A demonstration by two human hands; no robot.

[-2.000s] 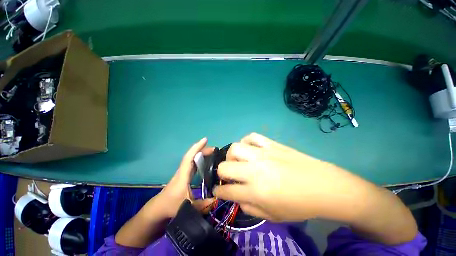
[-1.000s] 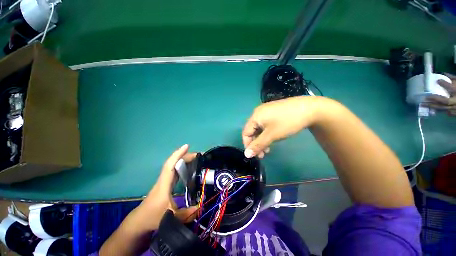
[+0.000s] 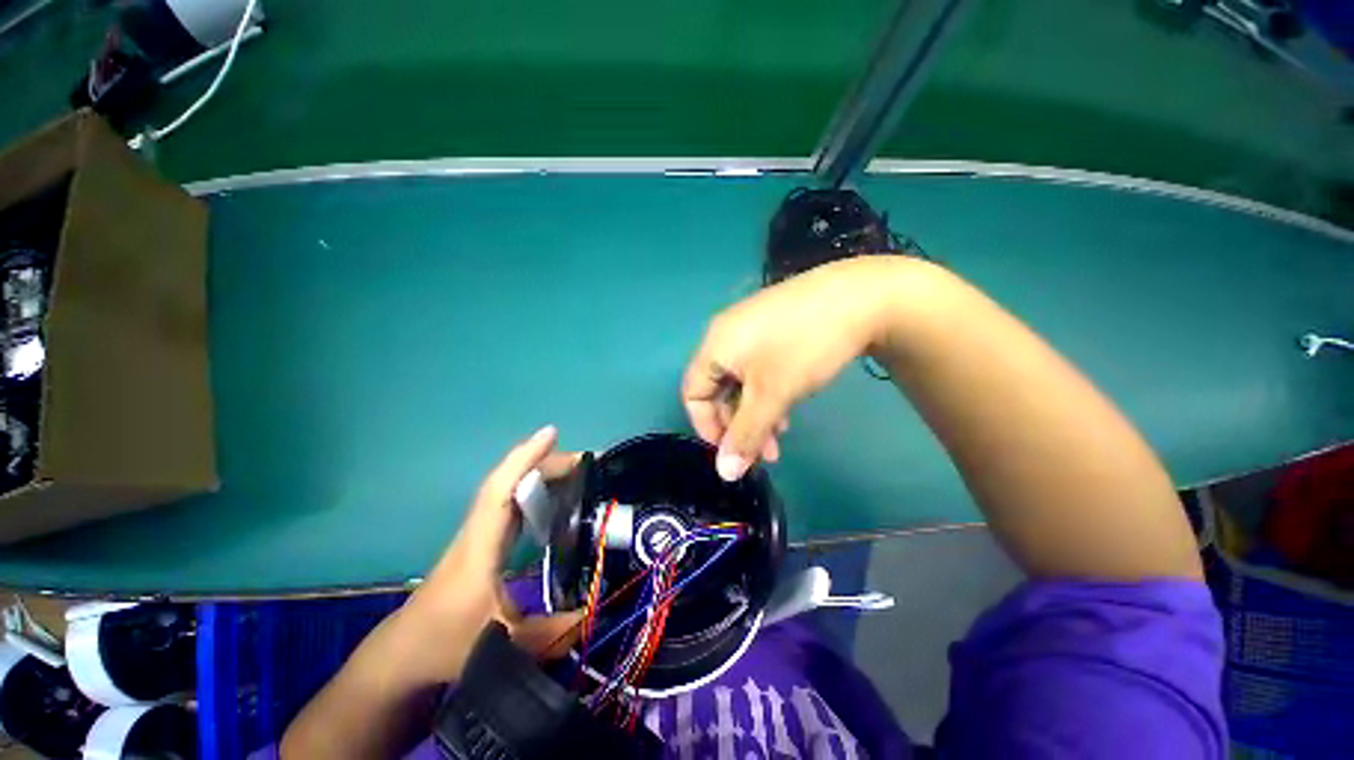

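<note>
The opened camera housing [image 3: 698, 624] is held at the bench edge, its black interior facing up. Red, blue, white and orange wires [image 3: 653, 616] cross it beside the pale hub [image 3: 662, 538] and a small silvery cylinder. The black head shell [image 3: 520, 705] hangs open at its lower left. My left hand [image 3: 512, 520] holds the housing's left side. My right hand [image 3: 743, 371] is at the housing's top rim, thumb and fingers pinched together; whether a thin lead is between them cannot be seen. A white antenna [image 3: 802, 594] sticks out at right.
A brown carton [image 3: 134, 327] with black and silvery parts stands at left. A black lead bundle [image 3: 817, 230] lies near the metal post [image 3: 884, 97], partly behind my right arm. White-and-black camera units [image 3: 134, 653] sit lower left beside a blue crate [image 3: 305, 668]. Another unit is upper left.
My right hand left the interior, uncovering hub and wires, and has since moved slightly left along the rim. The camera unit and other person's hand at far right have gone from view.
</note>
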